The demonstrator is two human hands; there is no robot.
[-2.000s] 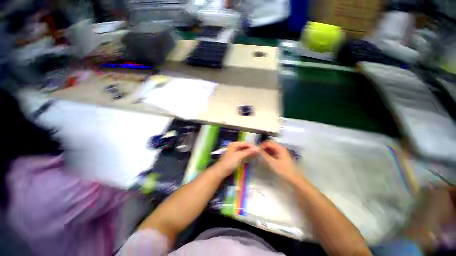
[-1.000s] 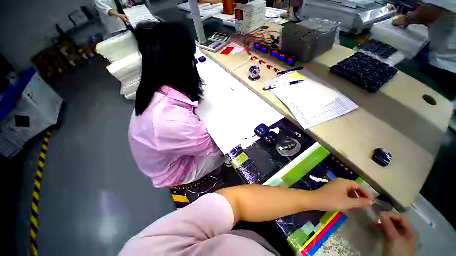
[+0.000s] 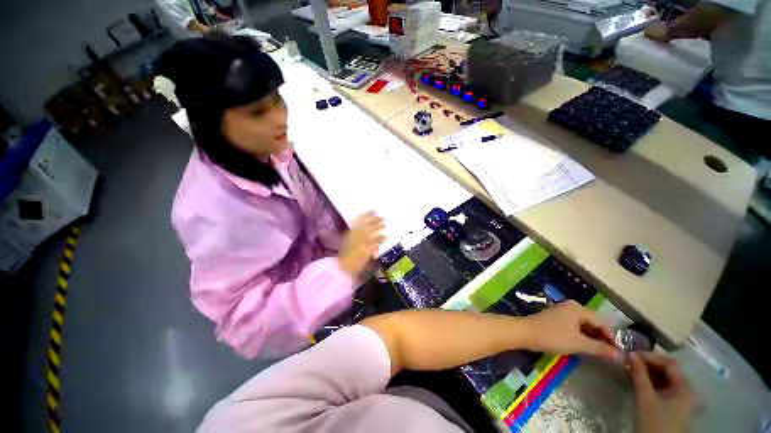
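Observation:
My left hand (image 3: 583, 332) and my right hand (image 3: 662, 385) are close together at the lower right. Between their fingertips is a small thin, clear, glinting piece of film (image 3: 624, 340), held by both hands. A dark rounded thing shows just behind it, partly hidden; I cannot tell if it is held. Two dark watch bodies (image 3: 436, 219) with small lit spots lie on the printed bench mat (image 3: 499, 287), left of centre. Another dark watch body (image 3: 635, 260) lies alone on the wooden shelf.
A coworker in pink (image 3: 254, 245) sits at the left, a hand near the mat. Record sheets (image 3: 528, 167) with a pen (image 3: 469, 143) lie on the wooden shelf (image 3: 668, 211). A black tray (image 3: 604, 118) and blue-red lights (image 3: 455, 90) are farther back.
The coworker has turned from facing away to facing the bench, and a hand now shows near the mat. My hands stay together, with the clear film at a different angle.

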